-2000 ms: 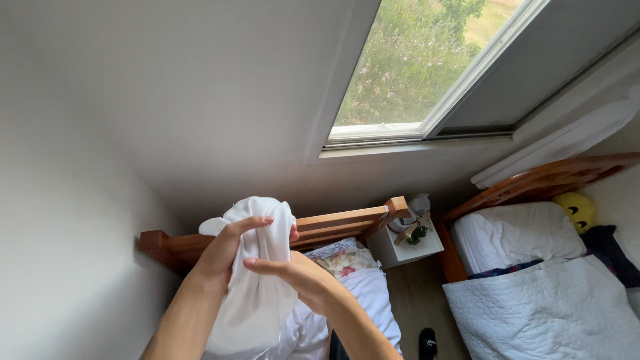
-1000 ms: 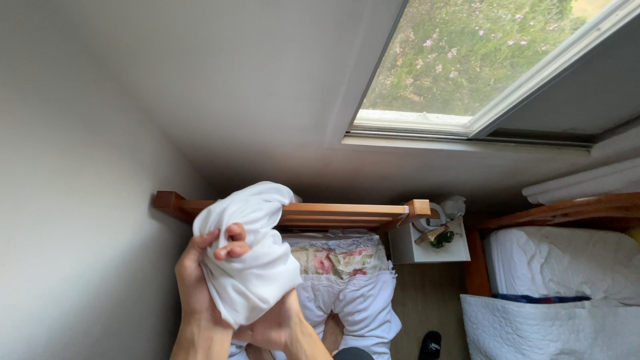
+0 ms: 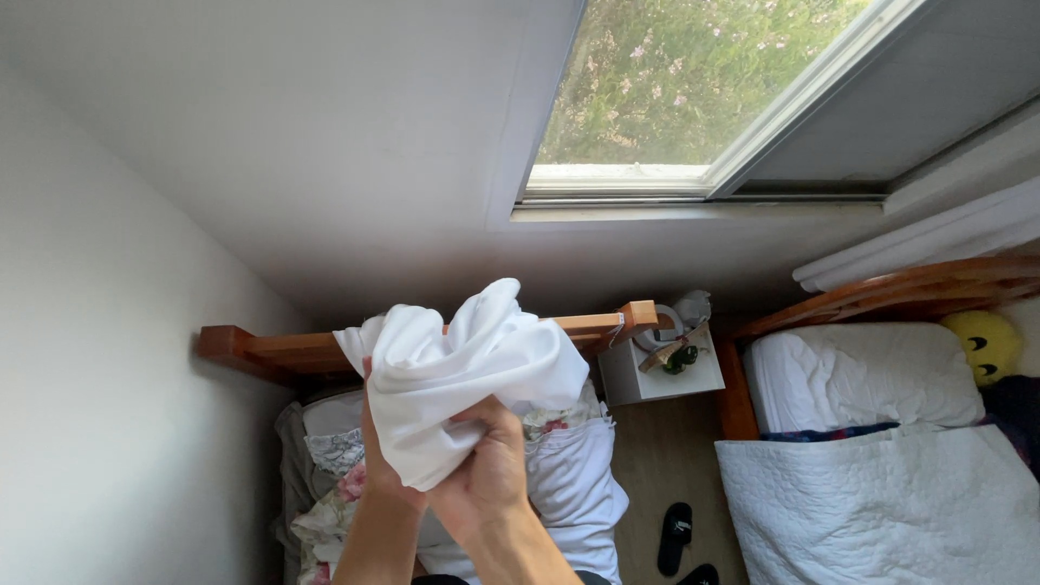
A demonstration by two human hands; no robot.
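A bunched white cloth is held up in front of the wooden headboard, in the lower middle of the head view. My left hand grips it from the left side, its fingers mostly hidden behind the folds. My right hand holds the lower right of the bundle, with the thumb over the fabric. The two hands come close together under the cloth. Below them lies a bed with white bedding and floral fabric, partly covered by my forearms.
A white nightstand with small items stands right of the headboard. Farther right is a second bed with a white quilt, a pillow and a yellow round cushion. Black slides lie on the floor. A window is above.
The cloth hung down long from my hands at first; now it is gathered into a loose bundle. My right hand, largely hidden under the cloth a second ago, now shows at its lower right.
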